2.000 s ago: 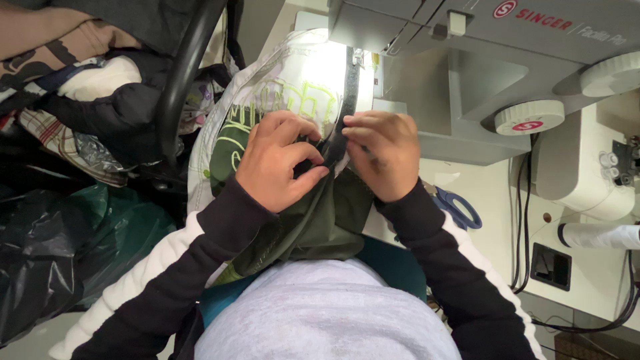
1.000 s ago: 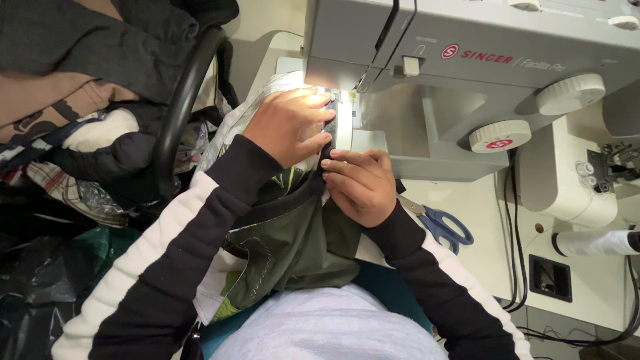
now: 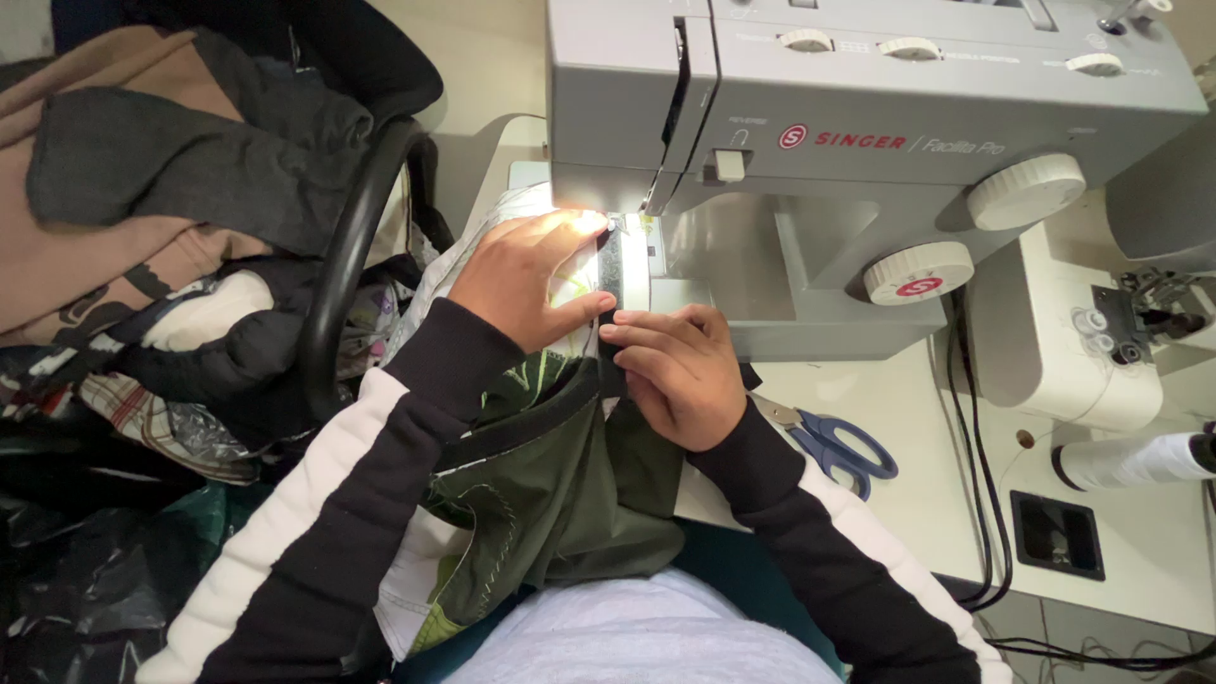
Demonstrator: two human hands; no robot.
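A grey Singer sewing machine (image 3: 836,123) stands before me with its lamp lit. Under its needle area runs a black fabric strip (image 3: 611,266) along the edge of a white and dark green garment (image 3: 570,494), which hangs down toward my lap. My left hand (image 3: 532,275) lies flat on the garment, fingertips close to the presser foot and thumb beside the strip. Lower down, my right hand (image 3: 676,375) has its bent fingers on the strip, its thumb mostly hidden. The needle is hard to make out.
Blue-handled scissors (image 3: 836,446) lie right of my right hand. Beyond are black cables (image 3: 971,427), a white thread cone (image 3: 1130,463) and a second white machine (image 3: 1064,351). At left, piled clothes (image 3: 190,190) sit behind a black curved armrest (image 3: 356,256), above black plastic bags (image 3: 95,589).
Two seconds ago both hands pinched the strip below the machine. My left hand has since moved up beside the presser foot and flattened on the garment. The view has shifted.
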